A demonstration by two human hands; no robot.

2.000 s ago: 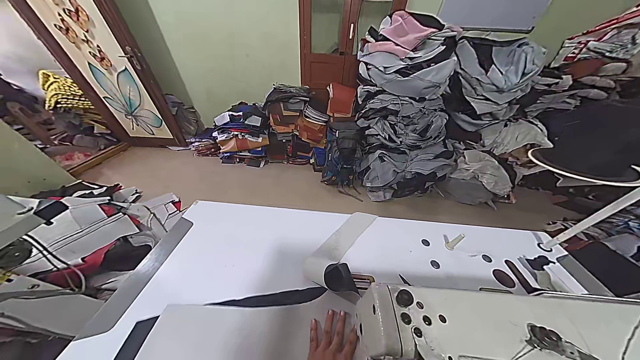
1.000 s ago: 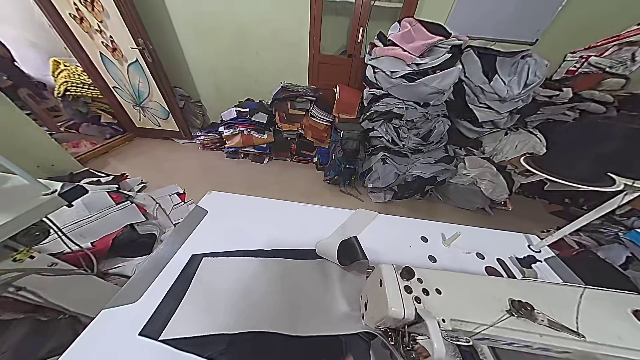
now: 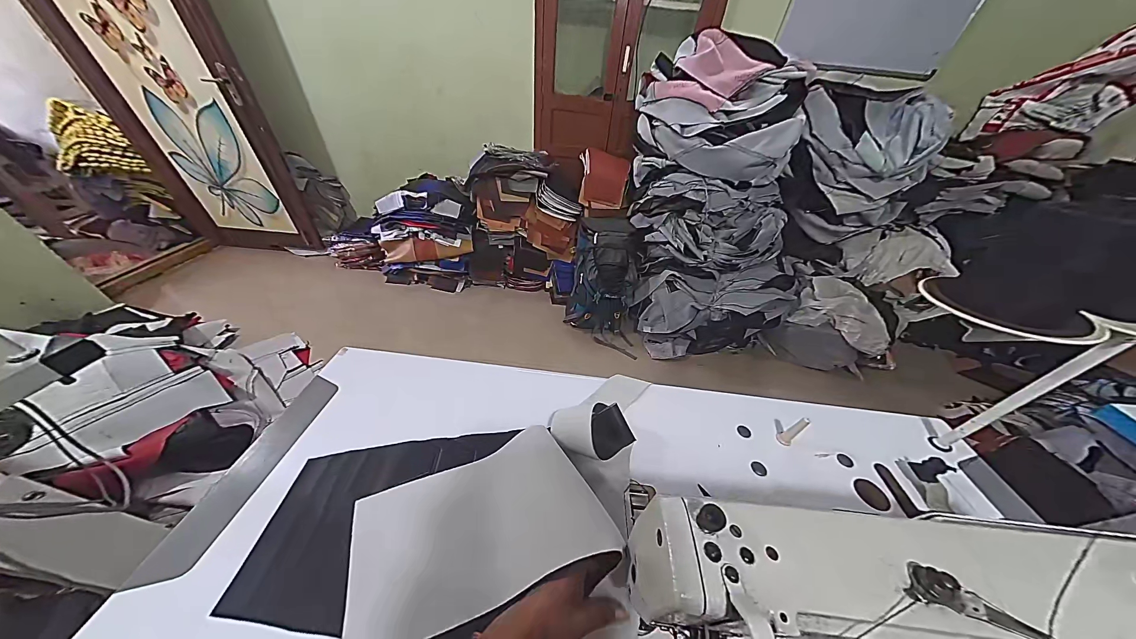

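Note:
A light grey sheet of material [image 3: 461, 515] lies bowed and slanted over a black sheet [image 3: 311, 524] on the white sewing table [image 3: 417, 390]. At the bottom edge of the view, my left hand [image 3: 559, 608] is at the lifted near edge of the grey sheet, just left of the sewing machine's head [image 3: 679, 559]; its fingertips are partly hidden, so its hold cannot be told. A curled grey strip with a black underside [image 3: 577, 426] stands up behind the machine head. The needle area is hidden. My right hand is not in view.
The machine arm [image 3: 887, 559] fills the lower right. A white lamp arm [image 3: 1038, 390] rises at the table's right end, near a small pale plastic piece [image 3: 792, 431]. Bundled pieces [image 3: 133, 417] are heaped left of the table; stacked material [image 3: 710, 222] stands against the wall.
The grey sheet lay flat on the black one a second ago; now it is bowed and turned, baring more black at left. My left hand has come back into view by its near edge.

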